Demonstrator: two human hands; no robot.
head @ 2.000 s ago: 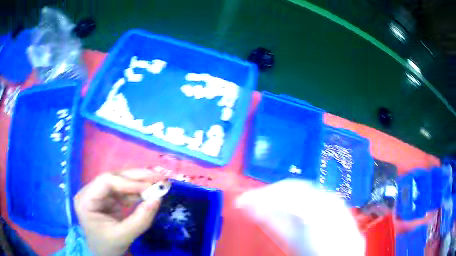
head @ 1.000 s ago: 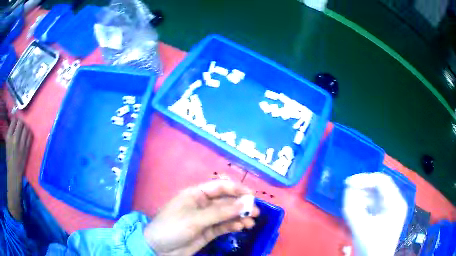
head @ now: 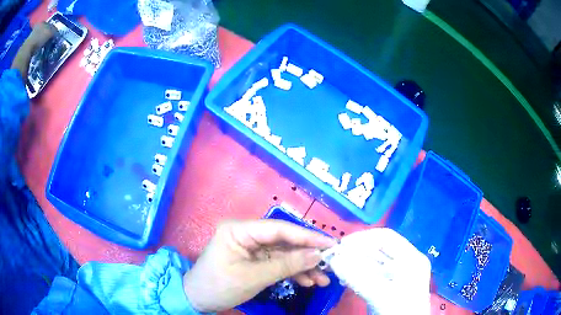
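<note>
My left hand [head: 255, 264], bare, pinches a small white housing [head: 325, 253] with a dark spot, above the small dark parts tray [head: 337, 295]. My right hand [head: 387, 267], in a white glove, meets it fingertip to fingertip at the housing. The fingertips hide most of the housing, and I cannot tell whether the right hand holds a small part. White housings [head: 166, 141] with dark spots lie along the right side of the left blue bin [head: 80, 215]. Plain white housings [head: 295, 154] lie in the large centre bin [head: 295, 37].
An almost empty blue tray [head: 446, 203] and a shallow blue tray with metal parts [head: 477, 258] stand at right. A clear bag [head: 184, 34], loose white parts [head: 95, 55] and a metal tray [head: 77, 27] lie upper left, with another person's hand [head: 37, 40] over the tray. Tiny dark parts dot the table.
My gloved right hand has come from the right-hand trays to the housing in my left hand. The view has shifted. The other person's hand now reaches over the metal tray.
</note>
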